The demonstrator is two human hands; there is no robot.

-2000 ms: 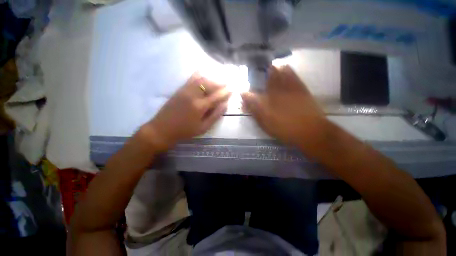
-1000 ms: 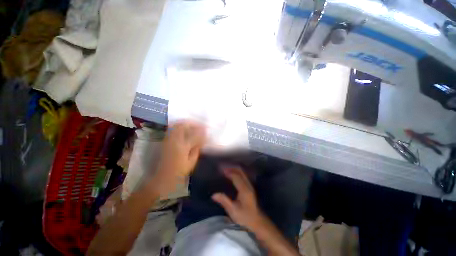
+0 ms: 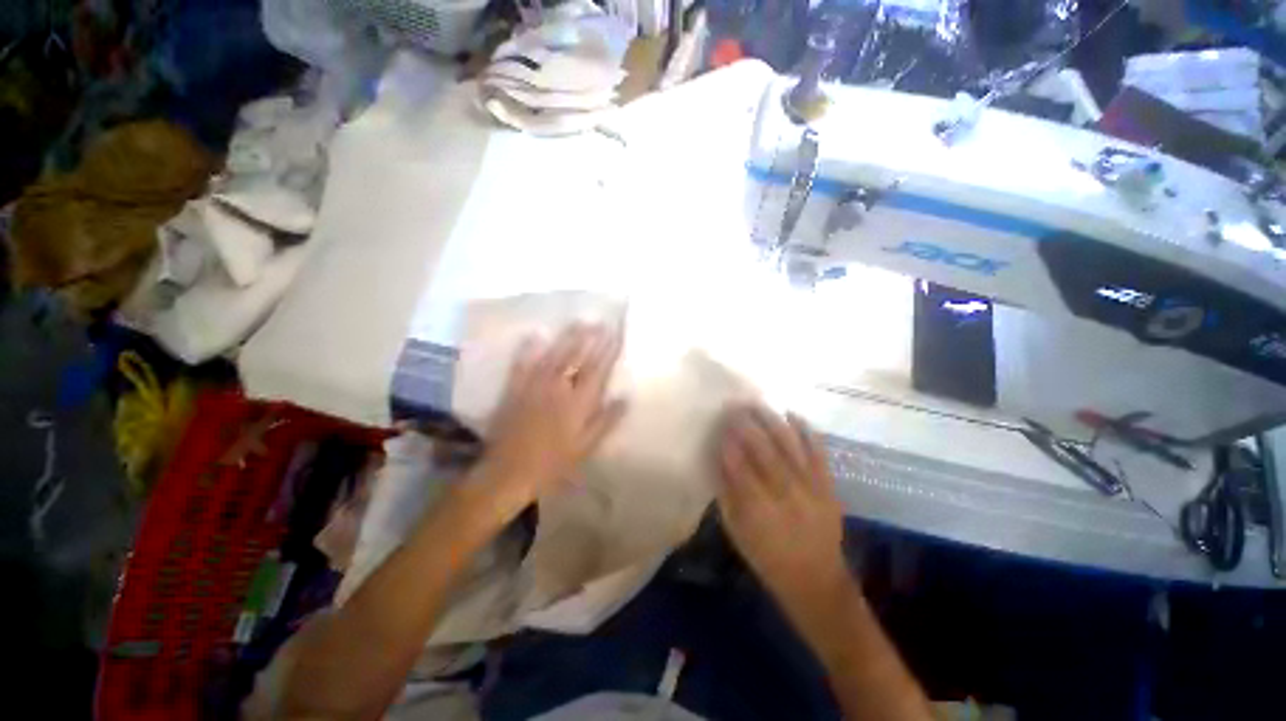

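A cream cloth workpiece (image 3: 635, 423) lies over the table's front edge, left of the sewing machine (image 3: 931, 211), and hangs down onto the lap. My left hand (image 3: 557, 402) lies on its left part, fingers spread, with a ring visible. My right hand (image 3: 776, 472) rests at its right edge, fingers slightly bent; whether it pinches the cloth cannot be told. The needle area is washed out by the lamp's glare.
A smartphone (image 3: 955, 342) lies on the machine bed. Thread snips (image 3: 1075, 458), a red-handled tool (image 3: 1135, 434) and scissors (image 3: 1213, 518) lie to the right. A red crate (image 3: 191, 542) stands left of my knees. Cream cloth (image 3: 374, 254) covers the table's left end.
The view has swung left and away from the needle. Both hands have left the needle area; the cream cloth now lies spread at the front edge, and my right hand has risen from the lap to it.
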